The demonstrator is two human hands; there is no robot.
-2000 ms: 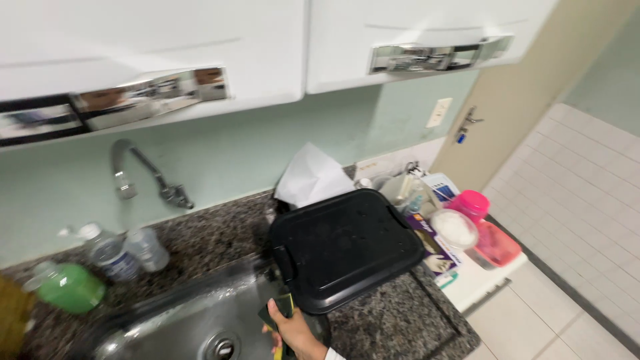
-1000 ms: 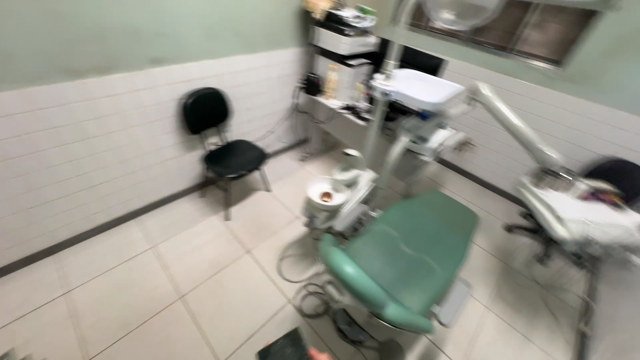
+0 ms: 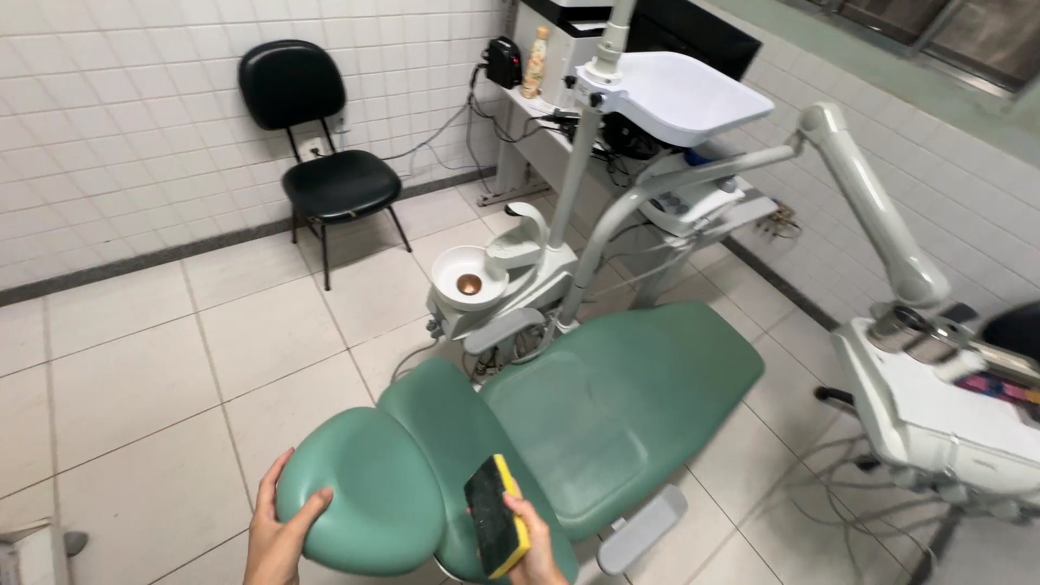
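A green padded dental chair (image 3: 601,406) lies reclined in front of me, its rounded headrest (image 3: 366,487) nearest. My left hand (image 3: 284,520) grips the headrest's left edge, thumb on top and fingers around the side. In my right hand (image 3: 532,536) is a yellow and dark green scouring sponge (image 3: 497,520), held upright over the backrest just right of the headrest. Its dark scrubbing side faces left. Whether the sponge touches the upholstery I cannot tell.
Beyond the chair stand a white spittoon bowl (image 3: 471,280), a pole with a white tray (image 3: 691,93) and a jointed arm (image 3: 877,203). An instrument unit (image 3: 934,406) with hoses is at right. A grey armrest (image 3: 642,528) juts out near me. A black chair (image 3: 341,183) stands by the wall.
The view has swung from the sink and counter to the dental chair. My left hand has come into view and taken hold of the headrest. The sponge is still in my right hand.
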